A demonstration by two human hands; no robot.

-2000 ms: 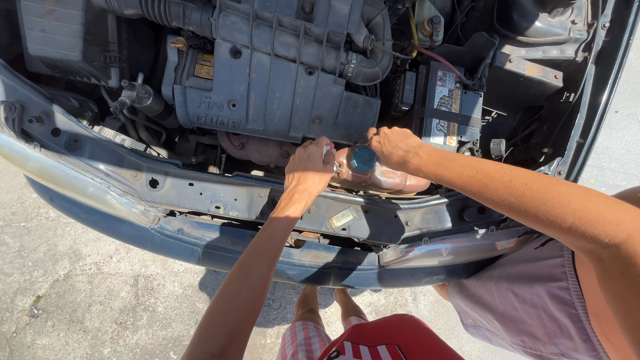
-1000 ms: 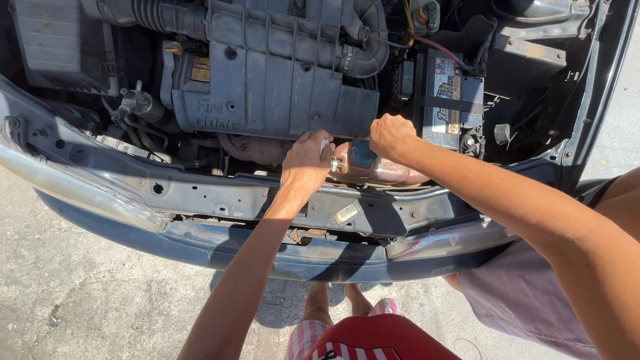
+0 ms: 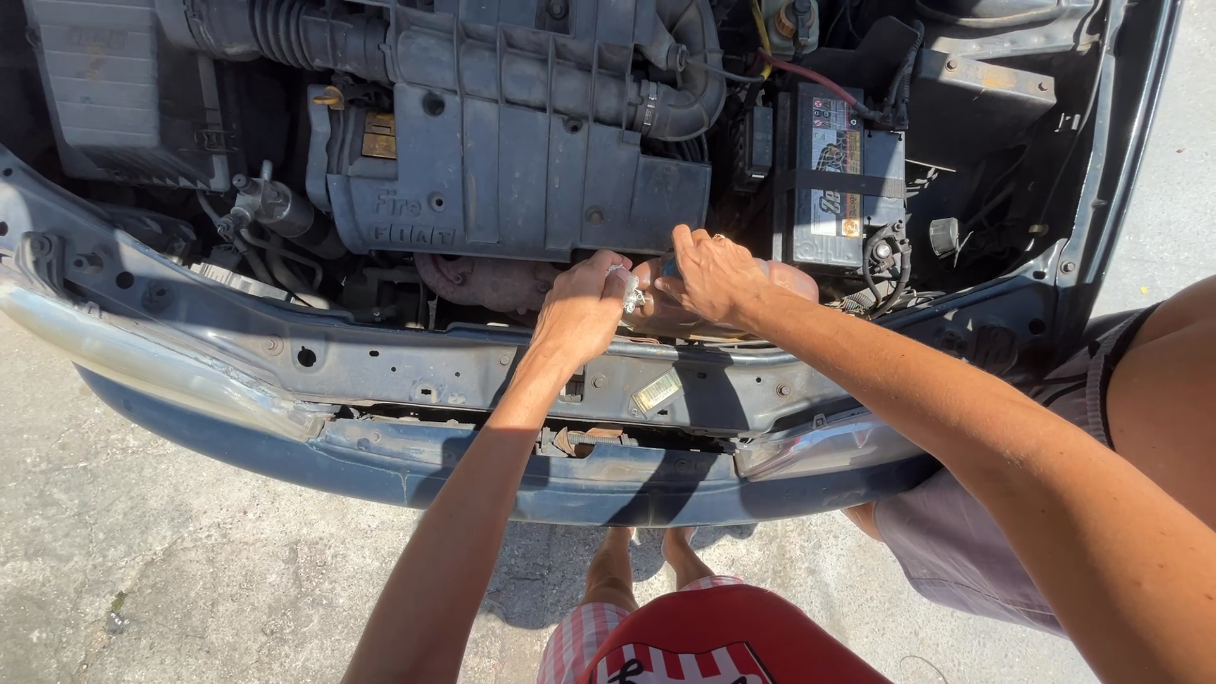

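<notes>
My left hand (image 3: 587, 309) pinches a small, crumpled, silvery-white thing (image 3: 631, 293) at the left end of a rounded brownish container (image 3: 790, 281), behind the car's front crossmember. My right hand (image 3: 712, 275) lies over the blue round cap (image 3: 671, 270) on that container, its fingers curled and covering most of the cap. Whether they grip it is unclear. Left of the container is a rusty exhaust manifold (image 3: 489, 283), partly under the grey plastic engine cover (image 3: 532, 190).
A strapped car battery (image 3: 883, 209) sits to the right of my right hand. The front crossmember (image 3: 456, 366) and dark blue bumper (image 3: 570, 494) run below my forearms. At the right edge stands another person in greyish shorts (image 3: 959, 541), close to my right arm.
My right hand has moved from the right side of the blue cap to on top of it, now hiding most of it. My left hand stays at the container's left end.
</notes>
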